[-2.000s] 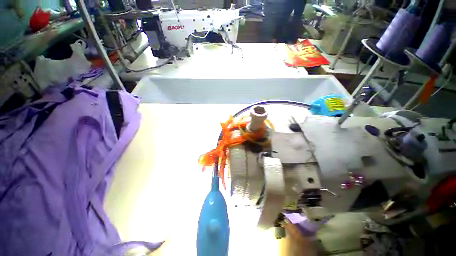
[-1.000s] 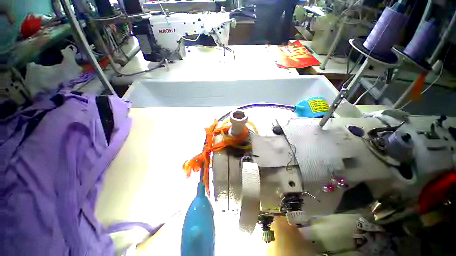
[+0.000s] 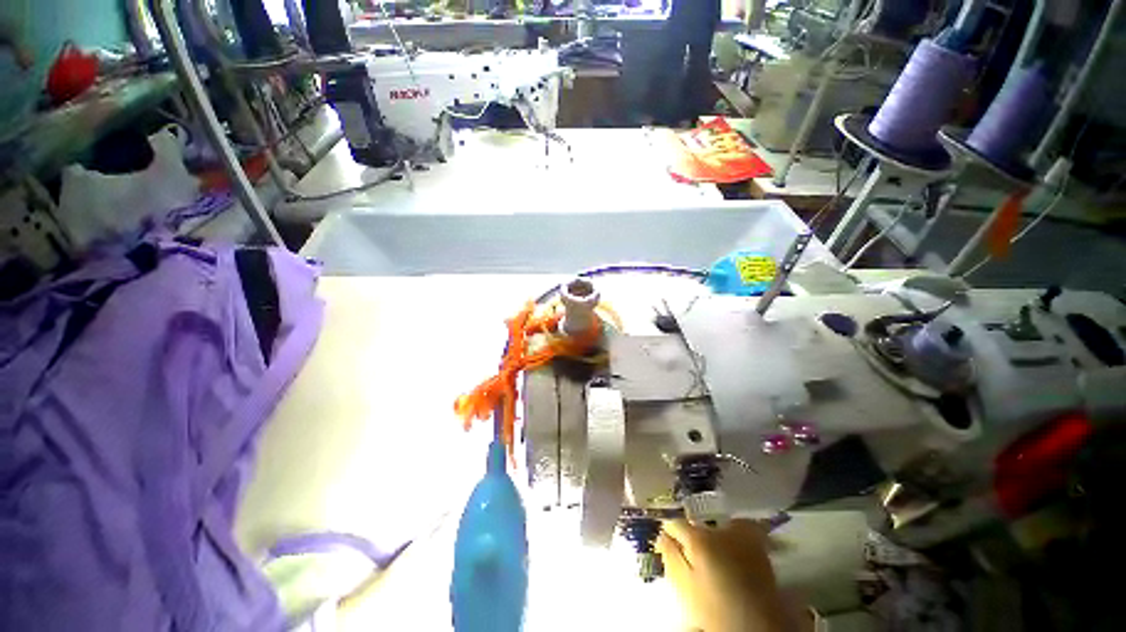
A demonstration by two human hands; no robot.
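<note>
The white-cream sewing machine head (image 3: pixel 766 383) runs across the right. My right hand (image 3: pixel 731 574) is at the bottom, right of the dark tension parts (image 3: pixel 642 543) under the head's left end. Its fingertips are hidden or blurred, so its grip does not show. A washed-out skin-toned shape, probably my left hand (image 3: pixel 383 595), lies at the bottom edge near the end of a thin purple strip (image 3: pixel 327 541); its fingers do not show clearly. A large pile of purple garment pieces (image 3: pixel 136 432) with a black patch drapes at the left. The needle area is hidden.
A blue teardrop-shaped object (image 3: pixel 490 556) hangs at the head's left end. Orange ties (image 3: pixel 519 364) circle a pale post. A pale trough (image 3: pixel 556 241) lies behind. Purple thread cones (image 3: pixel 924 105) stand upper right. Patterned cloth (image 3: pixel 889 580) lies at the lower right.
The view has shifted, so the machine head sits further left than in the oldest frame. My right hand shows more fully. The small purple piece beside it two seconds ago no longer shows clearly.
</note>
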